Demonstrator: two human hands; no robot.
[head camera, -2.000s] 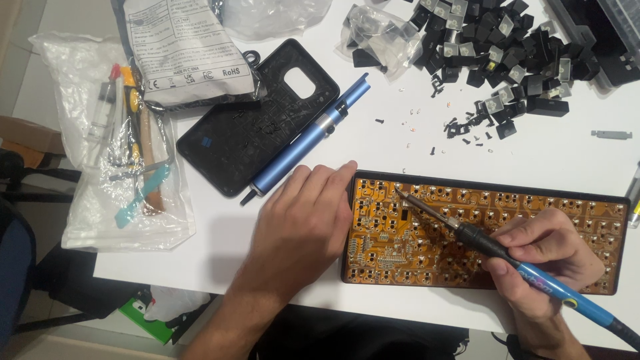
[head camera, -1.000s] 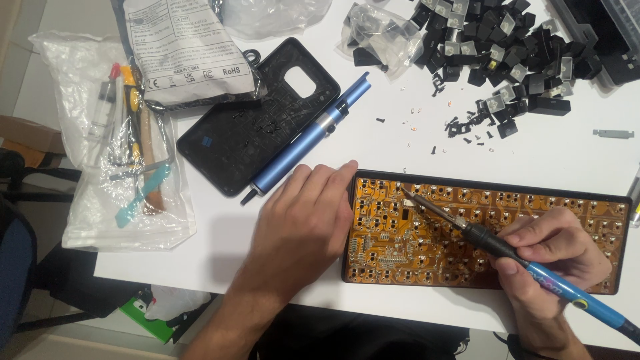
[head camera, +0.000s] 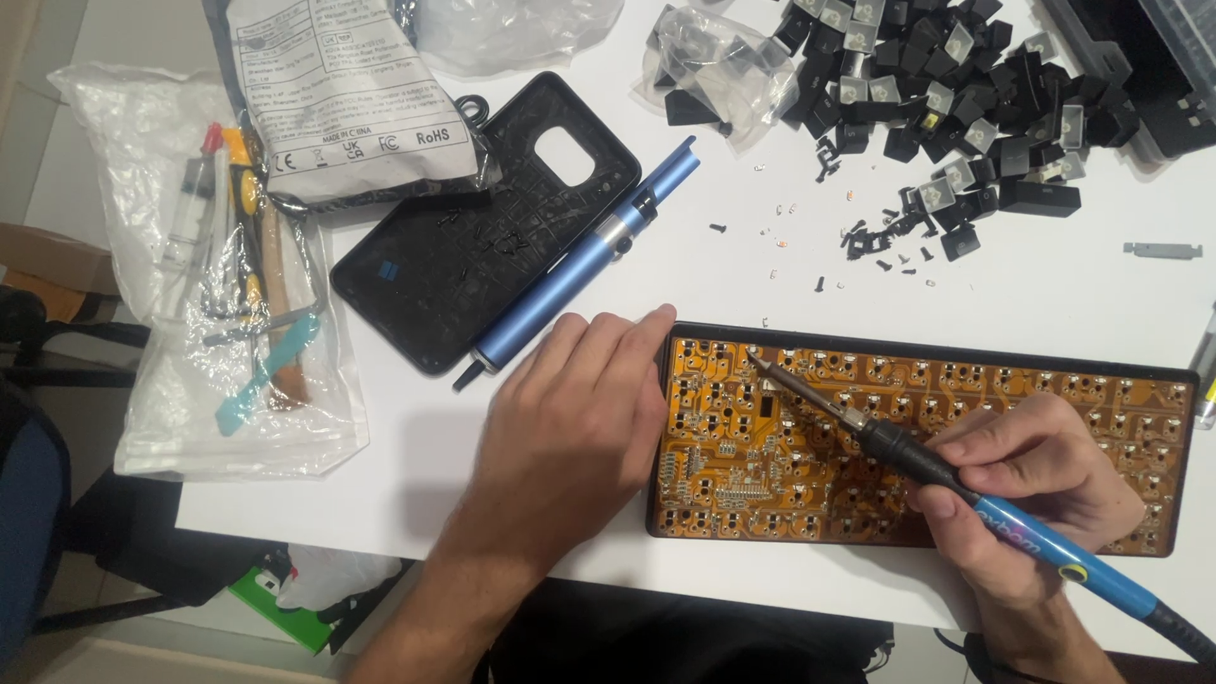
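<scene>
My right hand (head camera: 1040, 484) grips a blue soldering iron (head camera: 1016, 532) like a pen, its tip on or just over the upper left part of a keyboard's circuit board (head camera: 836, 380). The orange-brown board lies solder side up in a black frame. My left hand (head camera: 579, 427) rests flat beside the frame's left edge, fingers together and touching its upper left corner; whether anything is under the palm is hidden. Just beyond the left fingers a blue desoldering pump (head camera: 560, 290) leans across a black phone case (head camera: 418, 275).
Black keycaps and switches (head camera: 931, 95) are heaped at the top right beside an open plastic case (head camera: 1140, 76). Small screws and parts (head camera: 821, 283) lie scattered above the board. A clear bag of tools (head camera: 142, 380) and a printed package (head camera: 361, 104) occupy the left side.
The soldering iron's tip has shifted slightly along the board's upper left area. My left hand stays in the same place.
</scene>
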